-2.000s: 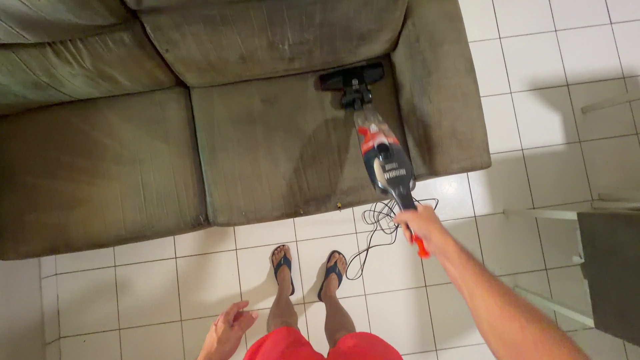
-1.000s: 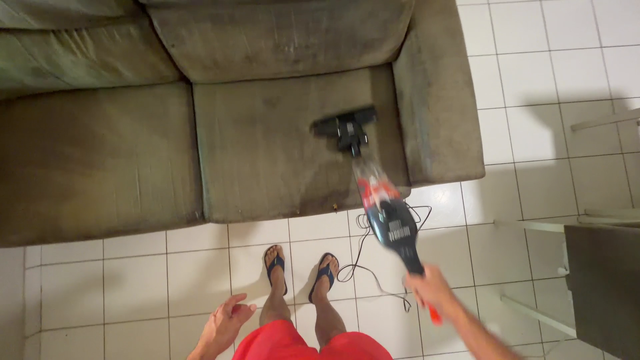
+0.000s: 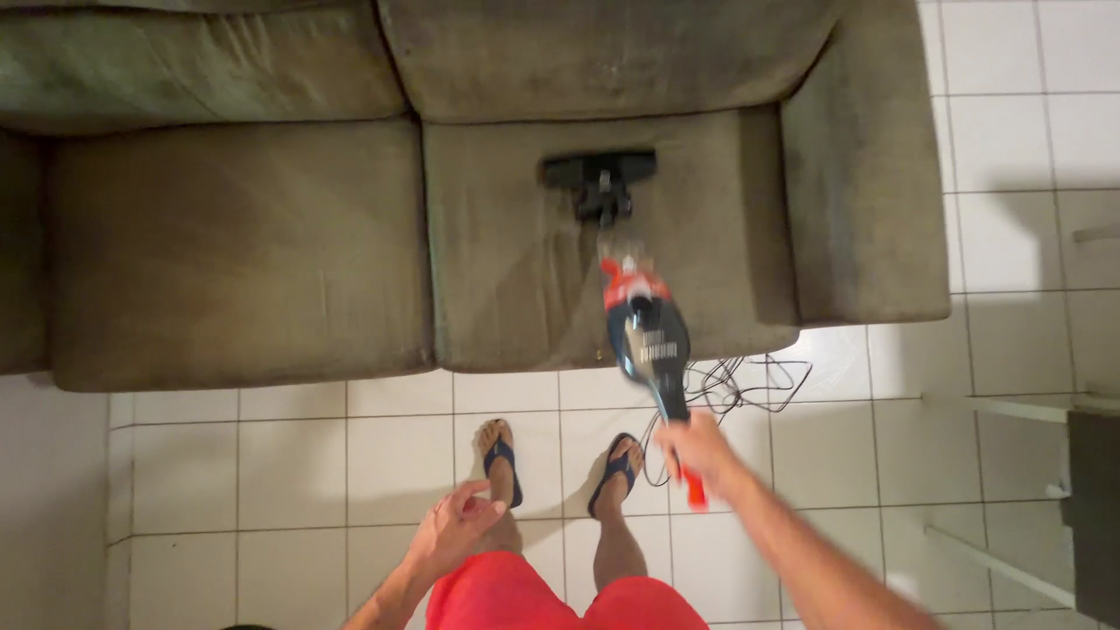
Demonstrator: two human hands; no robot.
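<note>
My right hand [image 3: 704,451] is closed around the handle of a black and red handheld vacuum cleaner [image 3: 647,337], whose red end shows below the fist. Its wide black floor nozzle [image 3: 599,175] lies against the right seat cushion [image 3: 490,262] of a brown fabric sofa [image 3: 236,254], in the cushion's middle to rear part. The vacuum is slightly blurred. My left hand [image 3: 459,525] hangs above my left leg with its fingers loosely bent and apart, holding nothing.
A thin black cord [image 3: 744,385] lies in loose loops on the white tiled floor [image 3: 289,472], below the sofa's front edge. My feet in dark flip-flops [image 3: 619,472] stand before the sofa. A dark chair or stool with pale legs [image 3: 1006,564] is at the right edge.
The vacuum nozzle has moved left across the right seat cushion, away from the armrest, with my right hand still on the handle. Since one second ago it has also moved toward the backrest.
</note>
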